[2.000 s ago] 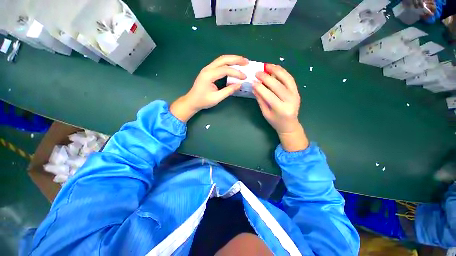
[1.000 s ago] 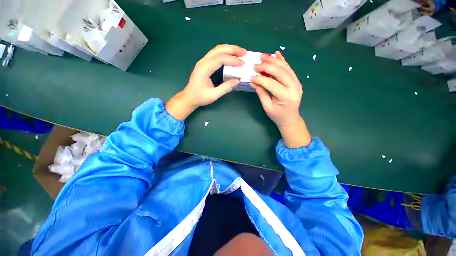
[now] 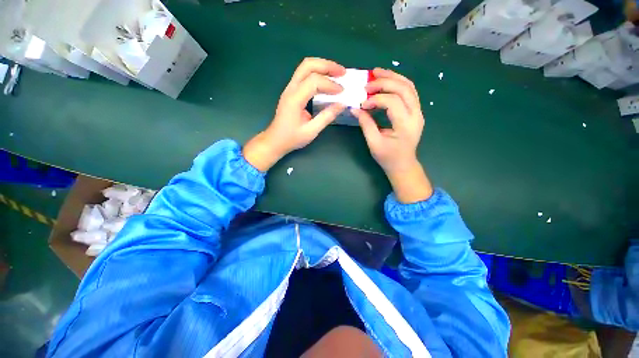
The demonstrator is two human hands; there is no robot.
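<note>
A white retail carton [image 3: 345, 89] stands on the green table in front of me, its white top facing up with a red patch at the right edge. My left hand [image 3: 305, 105] holds its left side, fingers on top and thumb at the near edge. My right hand [image 3: 394, 112] holds its right side, fingertips near the red patch and thumb at the near edge. The thumbs almost meet at the front edge. The fingers hide much of the carton's sides.
Open cartons [image 3: 168, 59] lean together at upper left. More white cartons [image 3: 483, 24] stand at upper right. Paper scraps [image 3: 290, 170] dot the green table [image 3: 210, 150]. A brown box [image 3: 66, 241] with white wrapped pieces [image 3: 105, 217] is below the table edge. A blue sleeve [image 3: 616, 297] shows at right.
The cartons along the far side have shifted left, and those at top centre have left the view. Both hands stay on the carton; my thumbs have moved closer together at its near edge.
</note>
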